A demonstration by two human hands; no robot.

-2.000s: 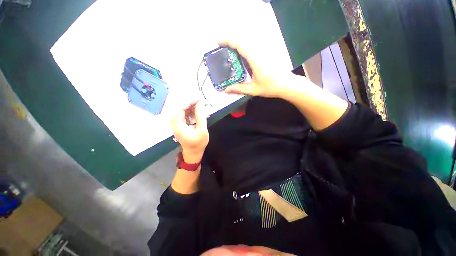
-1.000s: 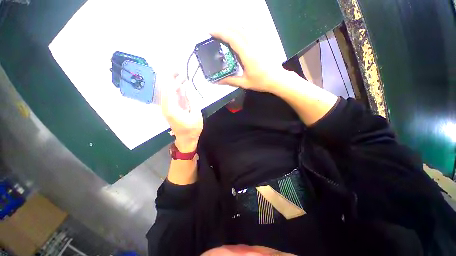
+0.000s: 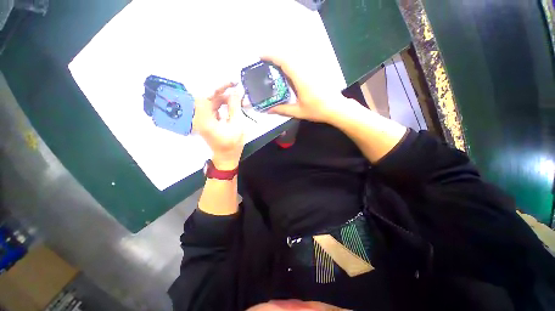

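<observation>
My right hand (image 3: 304, 97) holds a blue-grey housing (image 3: 287, 104) by its edges, with the green circuit board (image 3: 282, 91) and its black square (image 3: 260, 82) facing up. A thin black cable (image 3: 248, 113) hangs from the housing's left side. My left hand (image 3: 221, 118), with a red wristband, is beside the housing with bent fingers near the cable. Glare hides whether its fingertips grip anything. A blue-grey back cover (image 3: 176, 115) with a dark round centre leans over another housing (image 3: 152, 88) on the left.
The parts lie over a white sheet (image 3: 122, 115) on a green bench top (image 3: 79, 158). A worn, paint-chipped metal edge (image 3: 439, 79) runs along the right, beside a green surface (image 3: 499, 91). A cardboard box (image 3: 39, 276) is at the lower left.
My left hand has moved up and closer to the housing's left side, its fingers now bent by the cable. My right hand still holds the housing, slightly shifted in view.
</observation>
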